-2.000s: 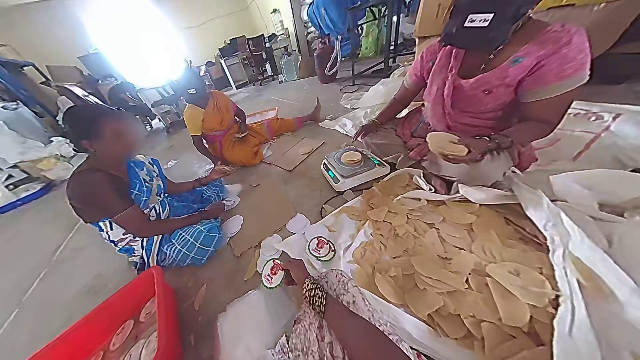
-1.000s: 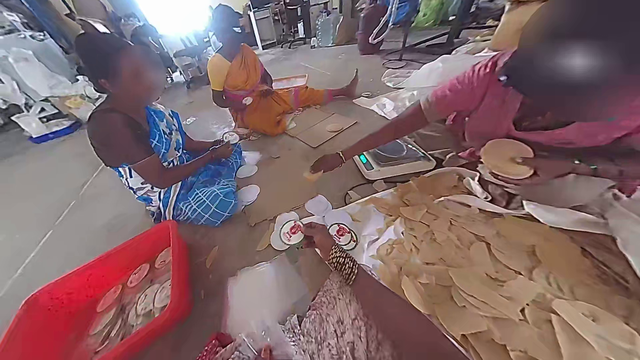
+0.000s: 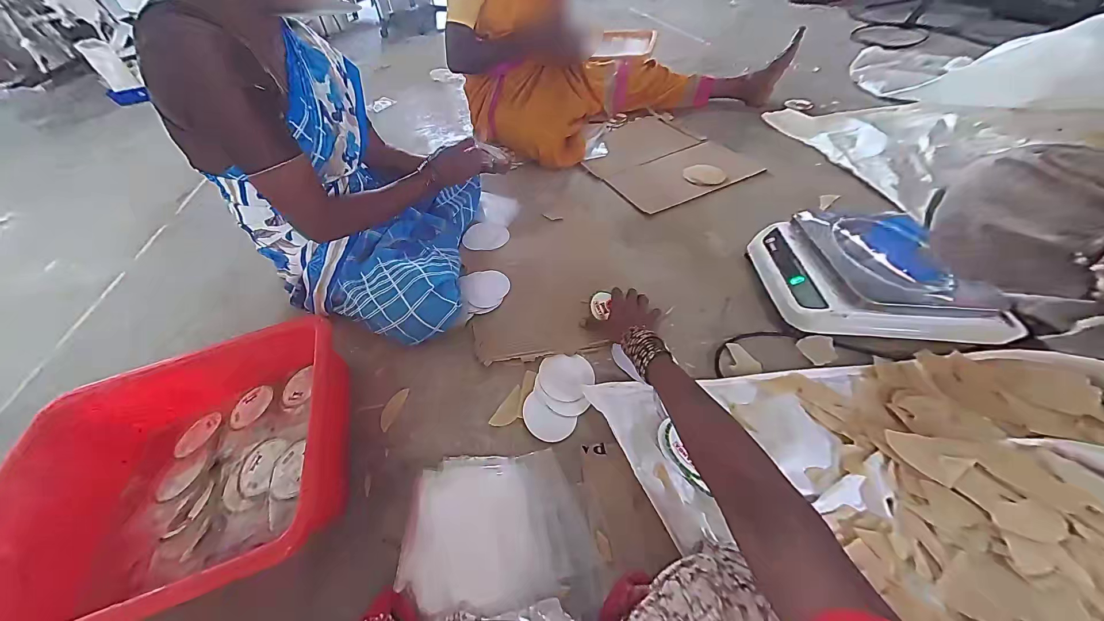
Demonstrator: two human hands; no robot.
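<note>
My right hand (image 3: 628, 317), with bangles at the wrist, reaches forward over brown cardboard (image 3: 543, 323). Its fingers are spread over a small round disc with a red print (image 3: 601, 304); whether they grip it is hidden. Nearer me, several white round paper discs (image 3: 561, 397) overlap on the floor. Another round printed label (image 3: 677, 453) lies partly behind my forearm on white plastic sheeting. A stack of clear plastic bags (image 3: 487, 535) rests in front of my lap. My left hand is not in view.
A red plastic crate (image 3: 332, 414) holding packed discs stands at left. Thin tan pieces (image 3: 992, 483) are heaped at right, below a digital weighing scale (image 3: 888, 285). A person in blue (image 3: 388, 276) sits at left, another in orange (image 3: 543, 112) behind. A flat tan disc (image 3: 705, 175) lies on cardboard.
My right hand has reached farther forward, away from the white discs. The co-worker's arm that extended beside the scale has drawn back. The view has tilted downward.
</note>
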